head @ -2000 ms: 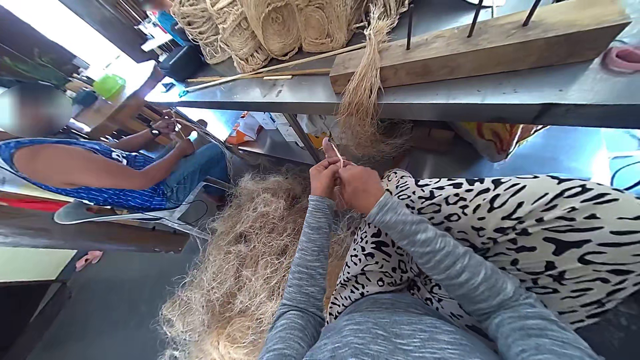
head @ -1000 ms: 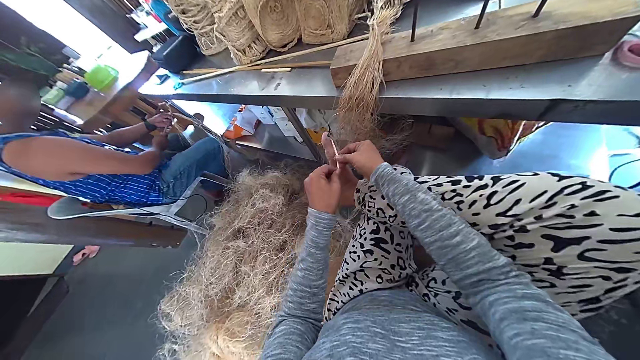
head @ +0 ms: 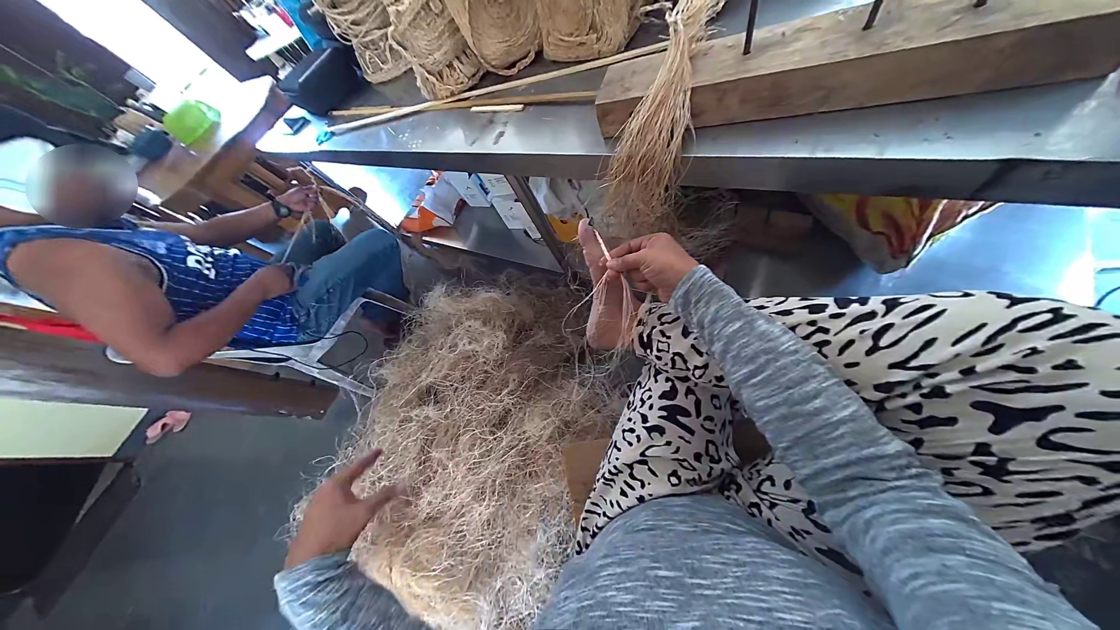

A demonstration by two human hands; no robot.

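Observation:
Pinched in the fingers of my right hand (head: 652,262) is a thin braided strand of pale plant fiber (head: 603,245), stretched by my bare foot (head: 604,319), with loose fiber ends hanging beside it. Whether the strand is looped on the toes cannot be told. My left hand (head: 337,516) is away to the lower left, thumb and fingers spread, holding nothing, at the left edge of a large tangled heap of raw fiber (head: 477,376). A bundle of combed fiber (head: 652,122) hangs over the table edge above my foot.
A metal table (head: 490,140) spans the top, bearing coils of braided fiber (head: 499,31), thin sticks (head: 525,83) and a wooden beam (head: 831,70) with metal spikes. At left a seated co-worker (head: 210,280) handles fiber strands. A patterned sack (head: 884,227) lies beneath the table.
My left hand has let go of the strand and moved down and left to the fiber heap, its fingers now spread. My right hand still pinches the strand by the foot.

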